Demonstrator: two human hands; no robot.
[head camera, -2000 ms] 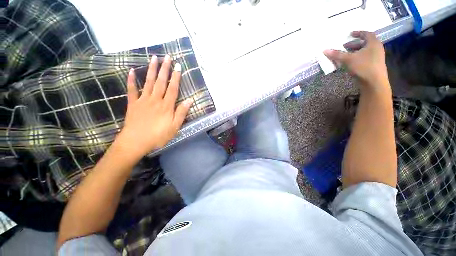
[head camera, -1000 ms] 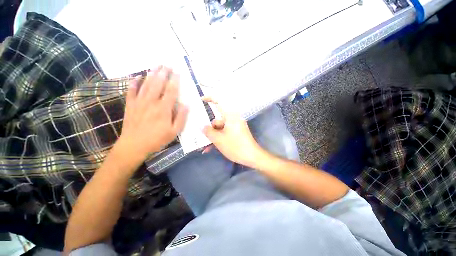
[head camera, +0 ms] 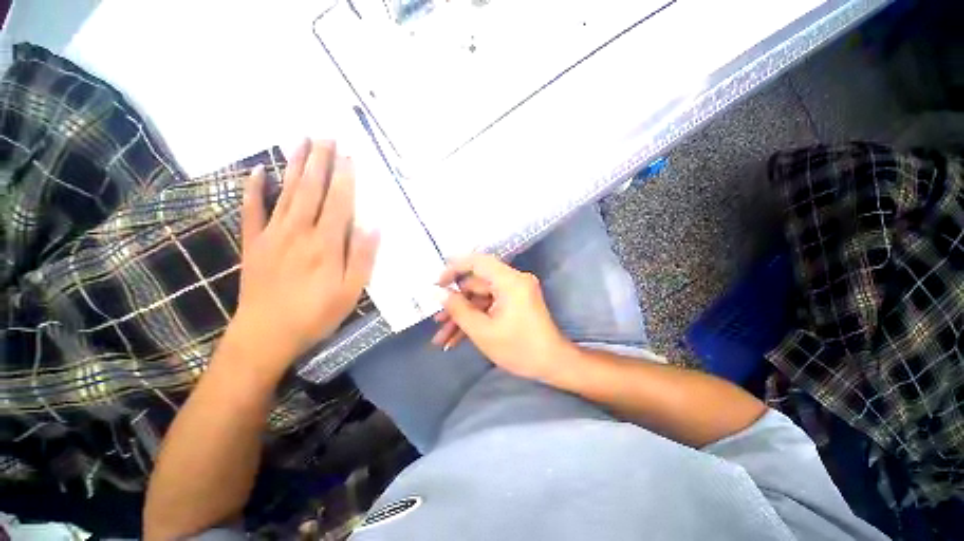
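Note:
A plaid garment (head camera: 159,248), dark with cream and yellowish lines, lies over the left front of the white table. A stiff white card (head camera: 396,280) lies over its end; a thin dark edge shows along the card's right side. My left hand (head camera: 301,254) lies flat, palm down, fingers spread a little, across the garment and the card's left part. My right hand (head camera: 497,317) is at the card's lower right corner, thumb and fingertips curled close together at the dark edge. Whether a small thing is between these fingertips cannot be made out.
A pale measuring strip (head camera: 344,354) runs along the table's front edge. Part of the sewing machine (head camera: 418,8) shows at the top. Another plaid pile (head camera: 867,306) hangs at the right, beside a blue thing (head camera: 740,317) above the speckled floor (head camera: 687,232). My lap is below the table edge.
My right hand has come from the table's right side to the card's corner, and the card now covers the garment's end. My left hand has shifted slightly and stays flat.

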